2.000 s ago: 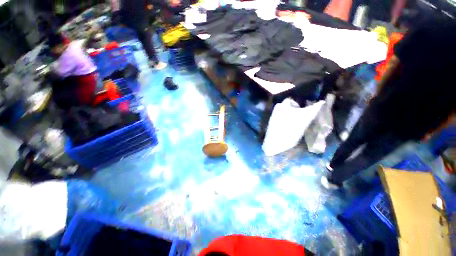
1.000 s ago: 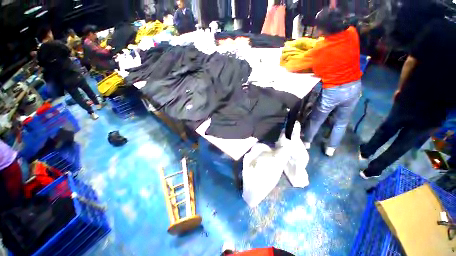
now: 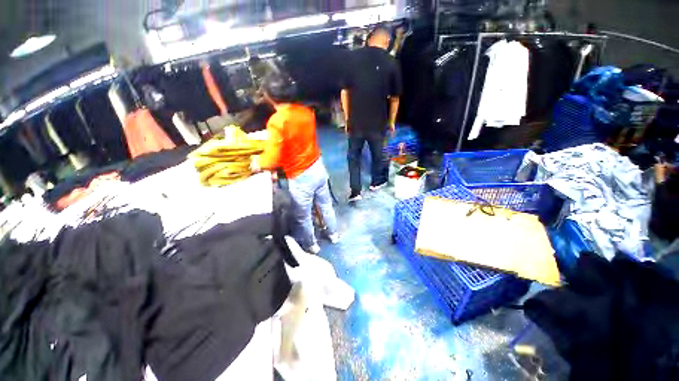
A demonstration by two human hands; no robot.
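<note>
Neither of my hands is in the picture. Black garments (image 3: 208,298) lie spread and overlapping on the long white table (image 3: 201,201) at the left front. A folded heap of mustard-yellow garments (image 3: 223,158) lies at the table's far end, with a person in an orange top leaning over it. White plastic bags (image 3: 309,320) hang or stand at the table's near right edge. A dark cloth heap (image 3: 614,316) fills the lower right corner; what holds it up is hidden.
A person in black (image 3: 370,97) stands in the aisle. Blue crates (image 3: 454,286) bear a cardboard sheet (image 3: 480,238) at the right. Pale grey-blue garments (image 3: 599,190) are heaped behind. A white shirt (image 3: 504,85) hangs on a rail.
The view has swung right and moved nearer the table. The stool and left-hand crates have left the picture; the rails have come in. The person in black now stands farther away.
</note>
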